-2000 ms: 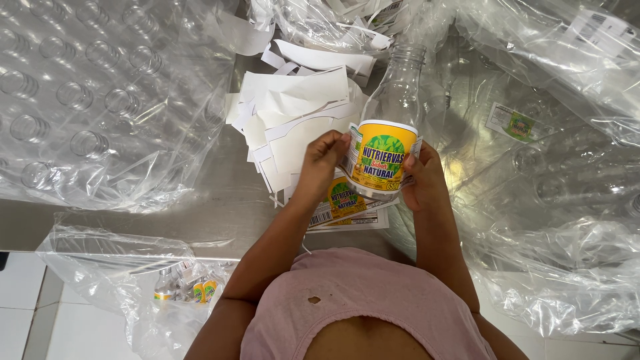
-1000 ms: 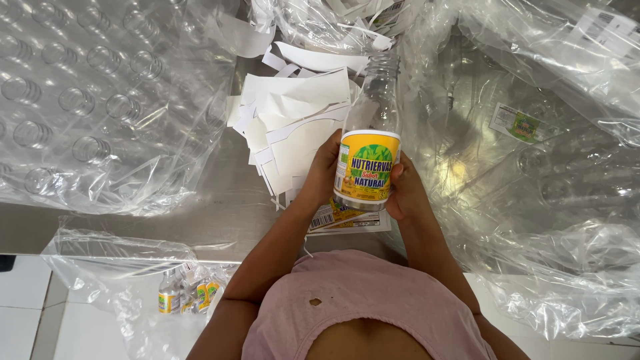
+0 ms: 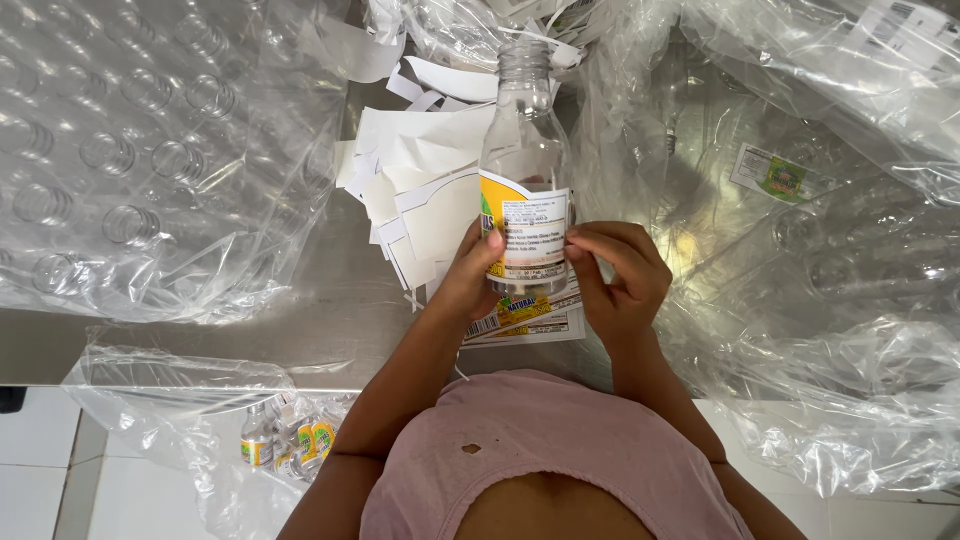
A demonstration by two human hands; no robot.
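Observation:
A clear, empty-looking bottle with a screw-thread neck stands nearly upright in view, a yellow and white label around its lower half. My left hand grips the bottle's lower left side, thumb on the label. At the right edge of the label, the thumb and forefinger of my right hand touch or pinch it; which one I cannot tell. Below the bottle lies a stack of printed labels. Blank white backing sheets are piled behind and left of the bottle.
A plastic bag of clear bottles covers the left of the metal table. More plastic film and a loose label lie at right. Labelled bottles sit in a bag below the table's front edge. Paper strips lie at the back.
The bottle has been turned, so the label's front has moved to the left and its white text panel faces me. My right hand has shifted to the label's right edge, its fingers less wrapped around the bottle.

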